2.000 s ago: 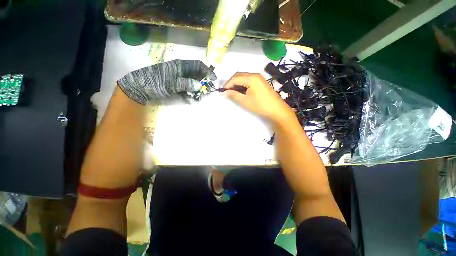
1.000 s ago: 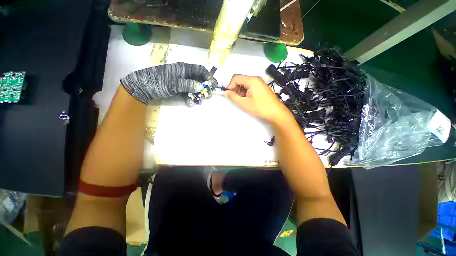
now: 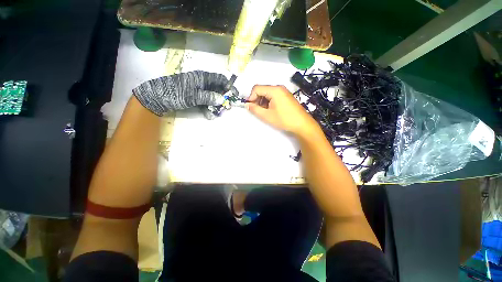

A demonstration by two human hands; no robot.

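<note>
My left hand (image 3: 190, 92), in a grey-and-black knit glove, holds a small circuit board (image 3: 226, 101) with pale, blue and yellow parts at its fingertips; the fingers hide much of it. My bare right hand (image 3: 272, 106) pinches a thin dark cable lead (image 3: 243, 100) whose end reaches the board; whether it is joined to it I cannot tell. The small dark tip (image 3: 232, 81) of the yellow-wrapped shaft (image 3: 250, 33) is just above the board. Both hands are over the white work sheet (image 3: 231, 151).
A tangled black cable pile (image 3: 363, 110) lies right of my right hand, beside a clear plastic bag (image 3: 435, 137). Green PCB panels (image 3: 12, 97) lie on the black surface (image 3: 36, 160) at left. A brown-edged shelf (image 3: 181, 25) and two green discs (image 3: 301, 57) are ahead.
The board and lead have shifted slightly between my fingertips. Both hands keep nearly the same place and grip.
</note>
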